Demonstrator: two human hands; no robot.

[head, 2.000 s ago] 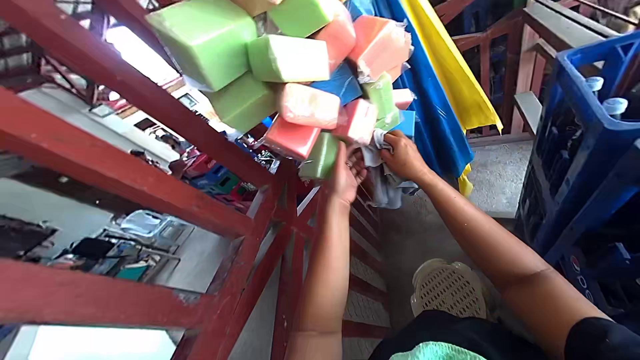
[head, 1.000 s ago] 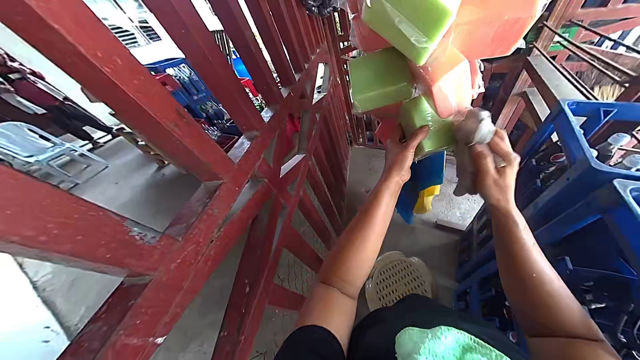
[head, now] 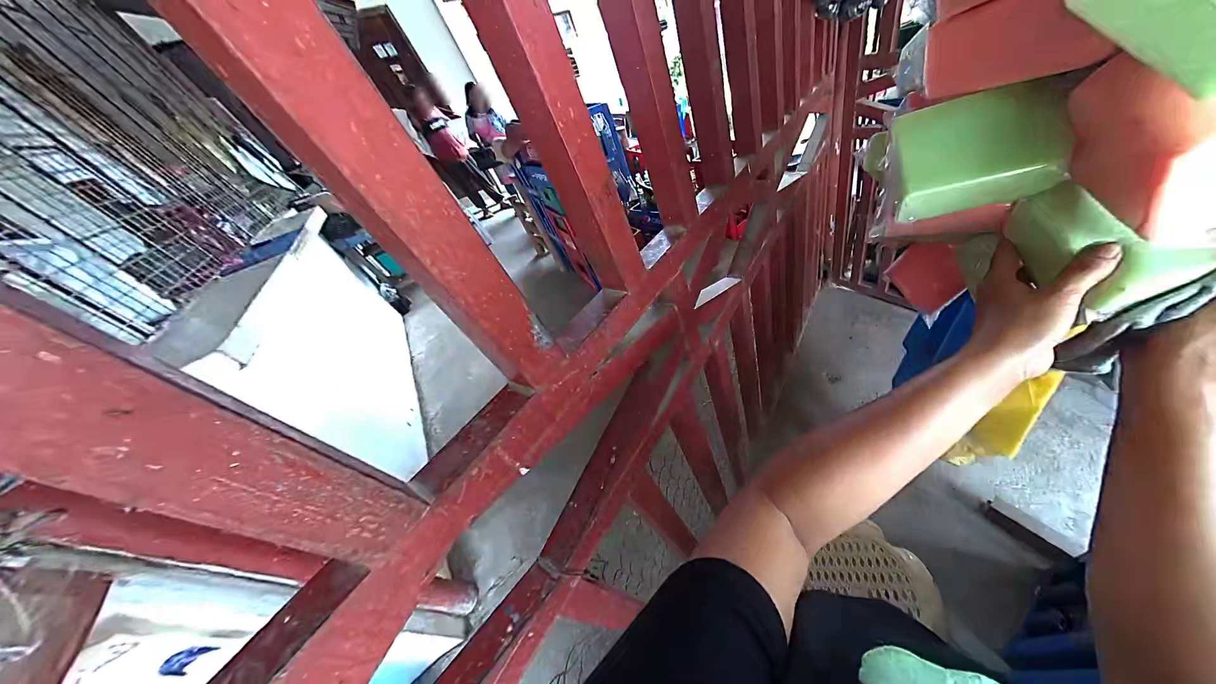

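Note:
A hanging bunch of plastic-wrapped blocks, green [head: 983,147] and orange-red [head: 1016,47], fills the upper right. My left hand [head: 1031,304] grips a small green block [head: 1069,228] low in the bunch, thumb on its face and fingers behind it. At the right edge my right hand [head: 1183,347] is partly cut off, beside a dark grey cloth [head: 1107,337] that lies against the blocks' underside; its fingers are hidden, so its hold cannot be told. Blue sheeting [head: 936,337] and yellow sheeting [head: 1007,418] hang behind my left forearm.
A red-painted slatted railing [head: 589,370] runs along my left. Beyond it are a white-sided counter [head: 332,370], crates [head: 560,209] and people [head: 451,142] standing. A beige woven plastic seat [head: 869,570] is below me, with dark blue crates [head: 1054,617] at lower right.
The view has swung left, so the blocks now sit at the upper right. The blue crates have mostly left the view. My left hand stays at a green block.

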